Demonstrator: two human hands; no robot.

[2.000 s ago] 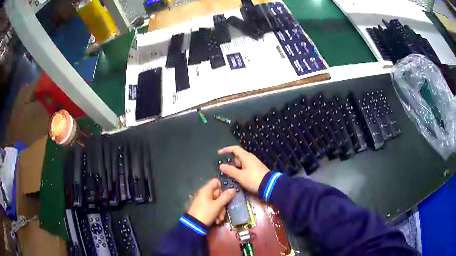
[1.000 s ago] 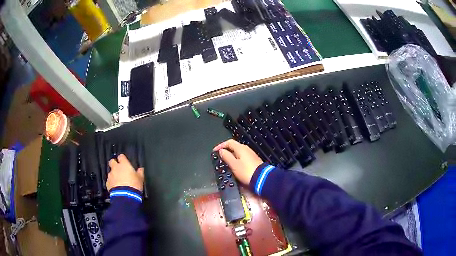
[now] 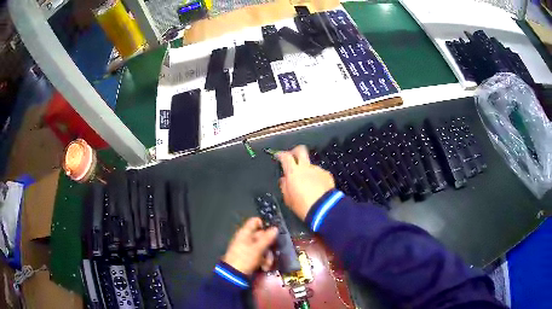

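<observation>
My left hand (image 3: 248,247) grips a slim black remote control (image 3: 279,235) at its left side, with thumb and fingers near its middle. The remote's buttons face up, and its near end lies over the yellow block (image 3: 305,273) of the reddish-brown test fixture (image 3: 269,293). A bit of green battery shows at the fixture's near end. My right hand (image 3: 304,186) is at the left end of the right row of remotes (image 3: 387,160), fingers pointing away from me. It covers that end of the row, and whether it holds a remote cannot be told.
More remotes (image 3: 139,214) stand in rows at left. Two small green sticks (image 3: 249,148) lie near the white sheet (image 3: 254,111), which bears black parts and a black rectangle (image 3: 184,121). An orange-glowing jar (image 3: 79,161), a white post (image 3: 78,90) and a clear bag (image 3: 517,133) flank the bench.
My left hand has moved from the left row onto a remote at the fixture. My right hand has left the fixture's remote and moved up and right to the right row.
</observation>
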